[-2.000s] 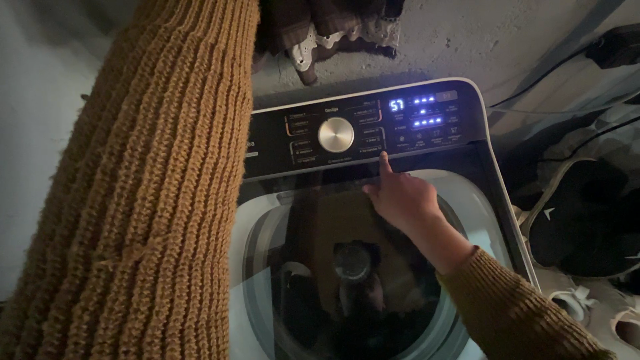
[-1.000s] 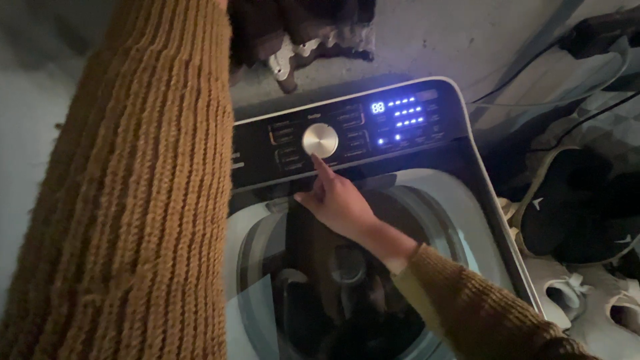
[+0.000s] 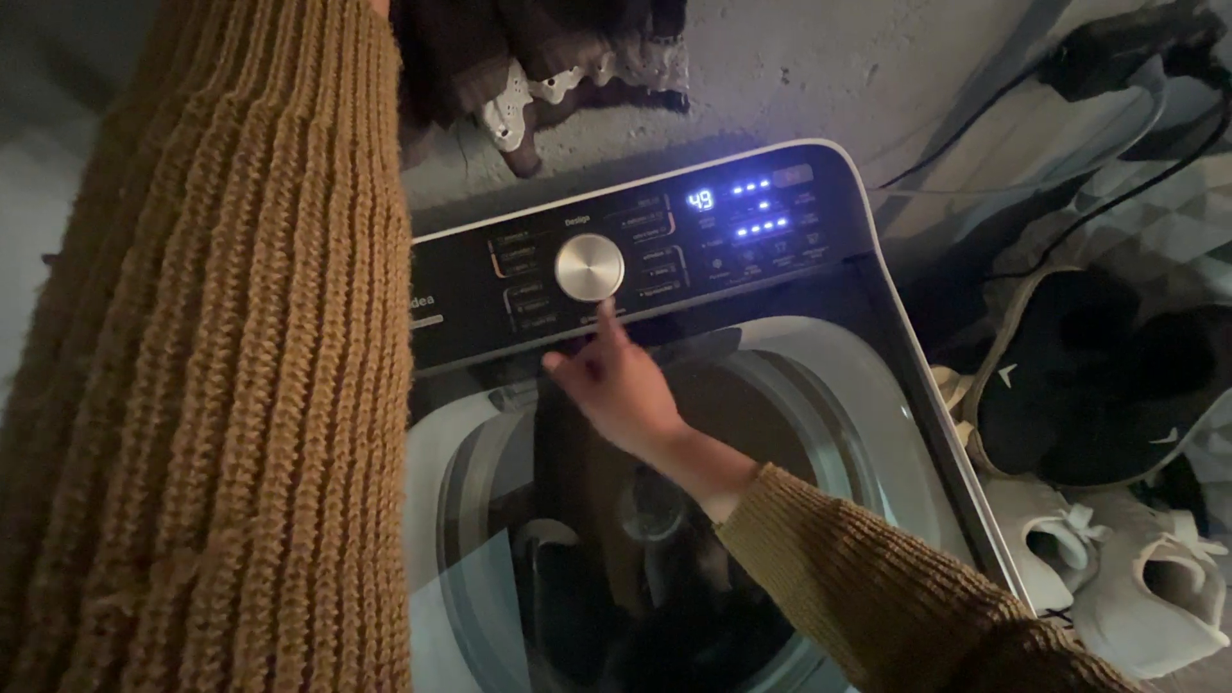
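Observation:
The black control panel (image 3: 452, 279) of a top-loading Midea washing machine runs along the machine's back edge. A round silver knob (image 3: 589, 268) sits on it, with a lit blue-white display (image 3: 701, 199) to its right. My right hand (image 3: 626, 390) holds nothing; its index finger points up and its tip is at the panel just below the knob. Whether it presses there I cannot tell. Under this hand lies the closed glass lid (image 3: 664, 597), dark and reflective. My left arm, in a brown ribbed knit sleeve (image 3: 221, 385), crosses the left side; its hand is beyond the top edge.
Dark cloth with white lace trim (image 3: 577, 82) hangs against the grey wall behind the machine. Cables (image 3: 1107, 207) and a black plug or adapter (image 3: 1126, 48) are at the upper right. A dark shoe (image 3: 1088, 385) and white shoes (image 3: 1145, 577) lie right of the machine.
Two seconds ago my right index finger was on the panel to the lower right of the knob; since then it has moved left to just under the knob. The display's digits and lit dots have changed.

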